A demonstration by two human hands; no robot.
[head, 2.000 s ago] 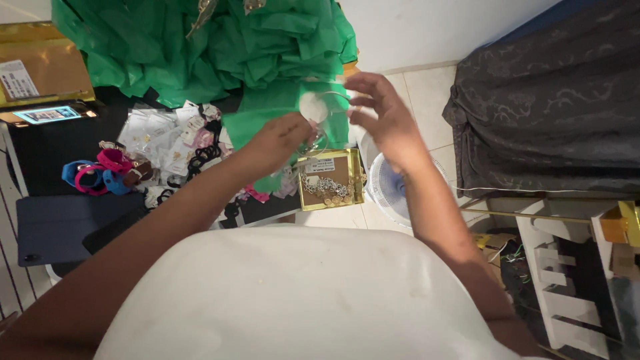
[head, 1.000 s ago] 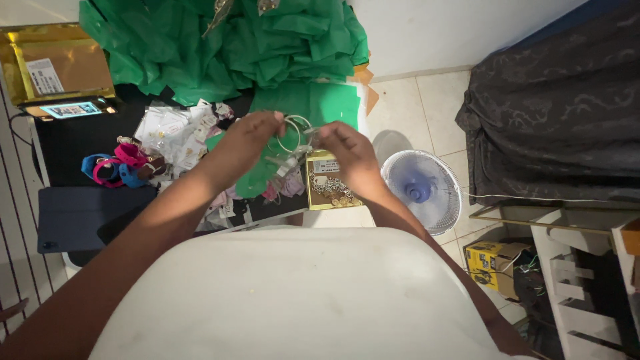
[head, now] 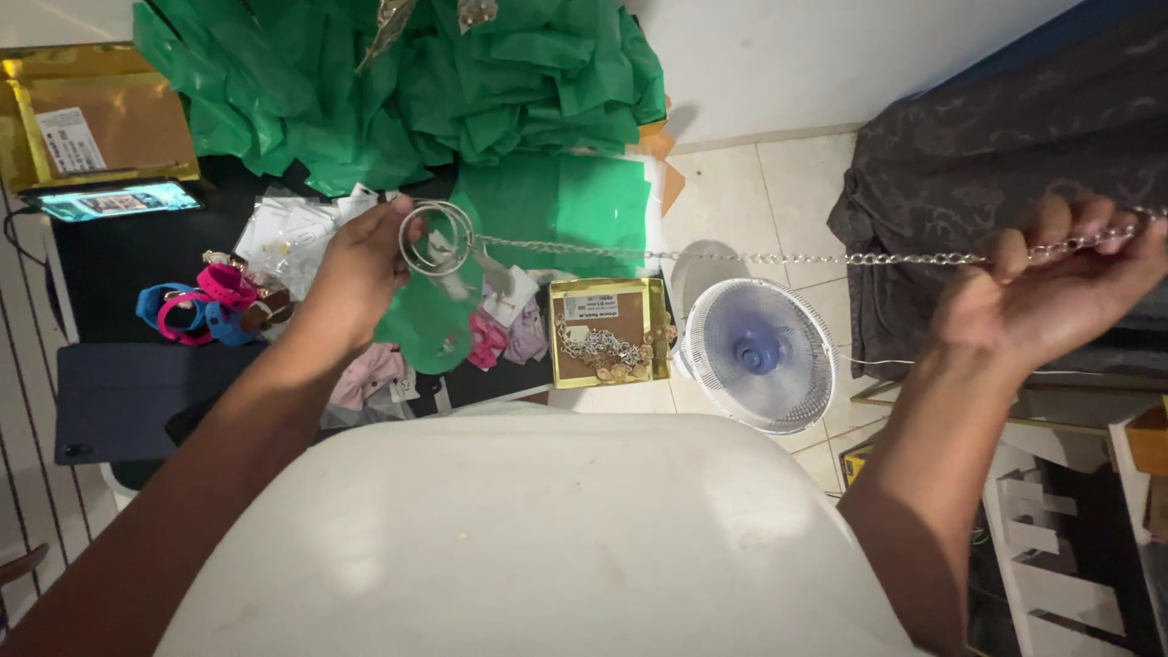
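Between my two hands a silver metal chain (head: 776, 258) is stretched nearly level. My left hand (head: 365, 265) pinches two large silver rings (head: 438, 239), which sit at the chain's left end; a small clear plastic piece hangs beside them. My right hand (head: 1049, 274), far to the right, has its fingers curled around the other end of the chain. Below the rings lies green plastic sheeting (head: 424, 319). A gold-edged box (head: 558, 342) below the chain holds more silver chain and gold-coloured disc pieces.
Crumpled green plastic bags (head: 411, 91) fill the back of the black table (head: 109, 265). Coloured wristbands (head: 205, 306), a lit phone (head: 119, 199), a dark blue case (head: 137, 392) and packaged small items lie at left. A white fan (head: 762, 356) stands right of the table, beside dark cloth (head: 985, 182).
My hands were close together at the rings; my right hand has moved far right, and the chain is now drawn out straight between them.
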